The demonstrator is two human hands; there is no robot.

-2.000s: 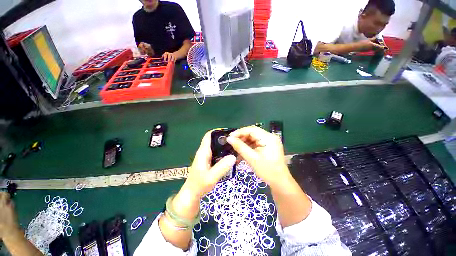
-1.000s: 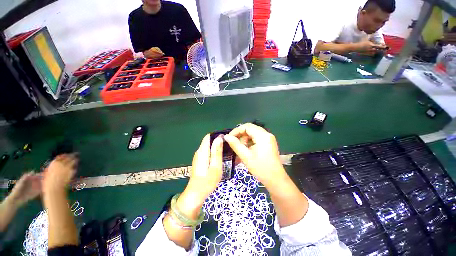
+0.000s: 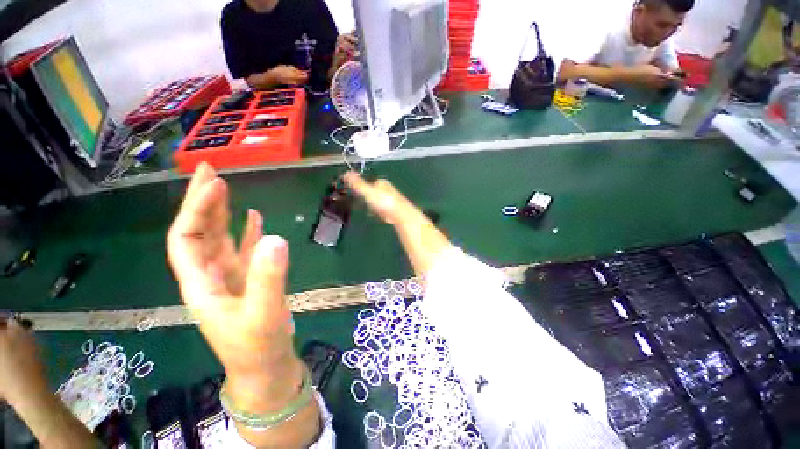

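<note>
A black handset (image 3: 331, 217) with a pale screen lies on, or is just above, the green belt ahead of me. My right hand (image 3: 375, 196) is stretched out to its upper end, blurred; I cannot tell whether the fingers grip it or only touch it. My left hand (image 3: 230, 272) is raised at the left, fingers apart, holding nothing. A heap of white rings (image 3: 408, 368) lies on the green bench, partly covered by my right sleeve. Another dark handset (image 3: 321, 361) lies between my left wrist and the heap.
A black compartment tray (image 3: 675, 324) fills the right. Waiting handsets (image 3: 167, 421) lie lower left beside a second ring heap (image 3: 103, 384) and a neighbour's arm. Other handsets (image 3: 537, 206) are on the belt. Across it stand a red parts tray (image 3: 241, 136), a fan and two people.
My hands have parted. My right hand has moved forward to the handset on the belt; my left has moved left and opened. The belt's handset at right has shifted left.
</note>
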